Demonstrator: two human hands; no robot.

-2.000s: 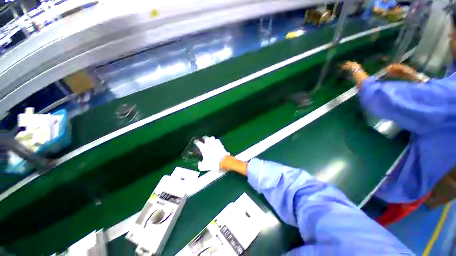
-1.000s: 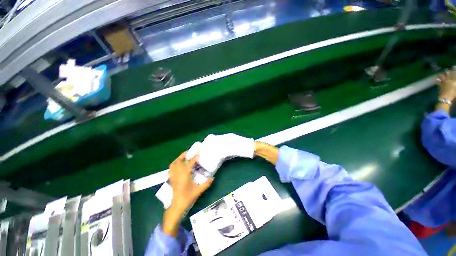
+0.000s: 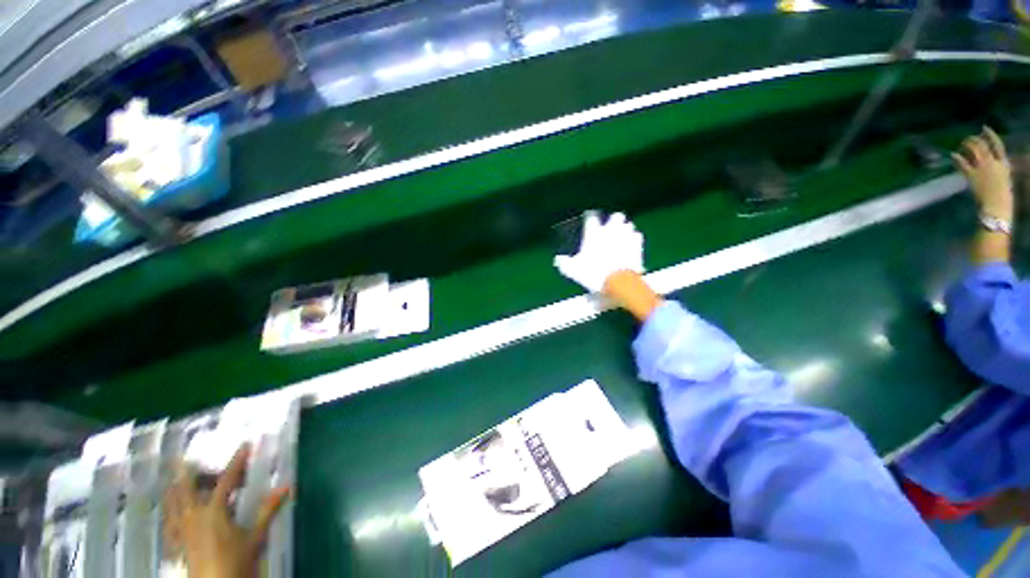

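Observation:
My left hand (image 3: 215,525), bare and blurred, is at the row of upright filled cartons (image 3: 99,485) at the lower left; its fingers look spread, and its hold on a carton is unclear. My right hand (image 3: 607,254), in a white glove, reaches over the rail, its thumb and fingers around the edge of a dark clear blister tray (image 3: 570,234) on the belt. A retail box (image 3: 525,474) with a hang tab lies slanted on the bench in front of me. Another retail box (image 3: 328,313) lies flat on the belt, its tab pointing right.
A pale guide rail (image 3: 463,341) divides the bench from the green belt. More trays (image 3: 759,183) lie on the belt. A blue bin (image 3: 203,164) of white pieces stands across the line. Another person's hand (image 3: 988,181) is over the belt at right.
My hands have parted: the left moved down to the carton row, the right out over the belt. The box between them earlier is gone from there; one now lies on the belt.

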